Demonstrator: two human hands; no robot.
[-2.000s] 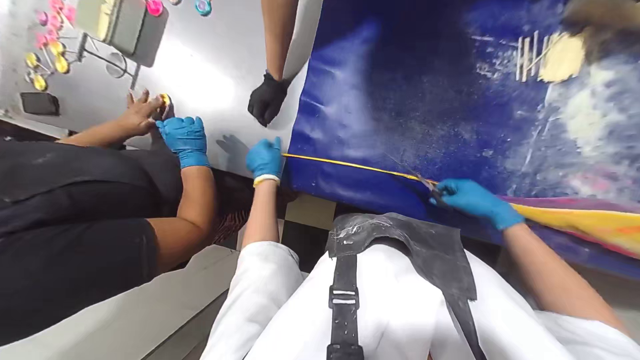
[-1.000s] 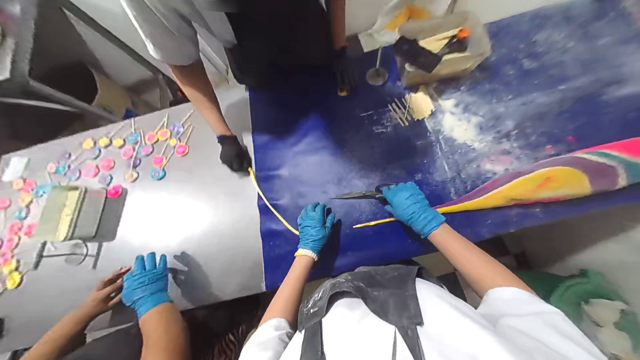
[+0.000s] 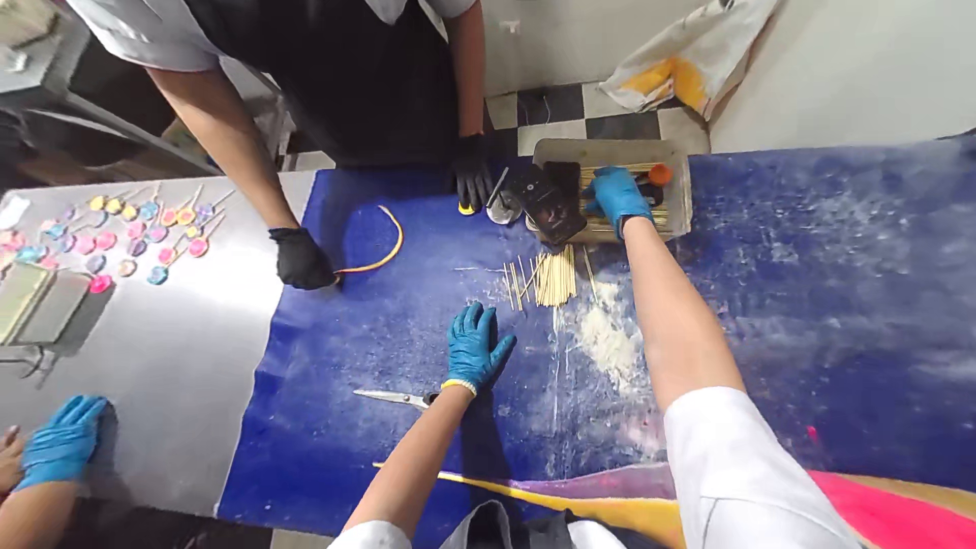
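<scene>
My left hand, in a blue glove, rests on the blue table cover with fingers spread and nothing in it. Scissors lie beside its wrist, their handles partly hidden by my forearm. My right hand, also blue-gloved, reaches into a plastic bin of thin sticks; whether its fingers grip any is unclear. A bundle of pale sticks lies in front of the bin, near white powder. The large striped candy mass, yellow, purple and pink, stretches along the near edge, partly under my arms.
Across the table, a co-worker's black-gloved hand touches a thin yellow candy strand; the other is beside a round metal tool. Colourful lollipops and a metal press occupy the left table, near another person's blue-gloved hand.
My right hand has let go of the scissors and moved into the bin. My left hand has left the yellow strand, now by the co-worker's black glove. The view has shifted strongly.
</scene>
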